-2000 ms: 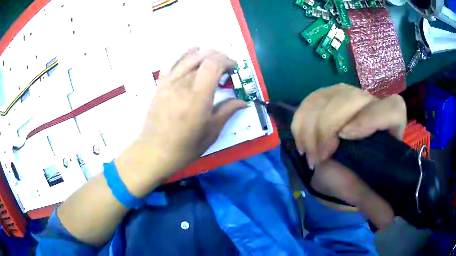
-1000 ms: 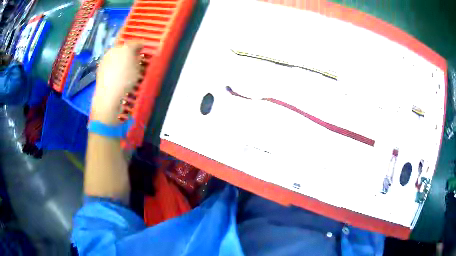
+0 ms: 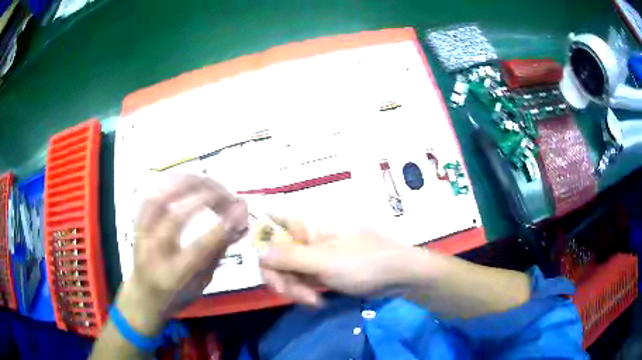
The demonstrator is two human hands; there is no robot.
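Observation:
The white panel [image 3: 331,91] lies in its orange-red carrier [image 3: 246,65], with a red flat cable [image 3: 310,183] and a yellow-black ribbon cable [image 3: 211,152] on it. My right hand [image 3: 317,264] holds a small yellow-orange board [image 3: 271,233] above the panel's near edge. My left hand [image 3: 186,239], with a blue wrist strap [image 3: 132,330], is blurred beside it, fingers curled near a thin wire at the board; whether it grips the wire cannot be told. A small green board [image 3: 456,177] sits at the panel's right edge, beside a dark oval spot [image 3: 413,176].
An orange slotted rack [image 3: 74,165] stands left of the panel, a blue bin [image 3: 32,204] beyond it. On the right are loose green boards [image 3: 510,123], pink-red bubble wrap [image 3: 569,165], a long dark blurred tool [image 3: 503,172] and a white round device [image 3: 590,70]. Another orange rack [image 3: 609,295] is lower right.
The view has swung from the left rack back over the panel. My left hand has left the rack and come over the panel. My right hand is now in view, holding the yellow-orange board.

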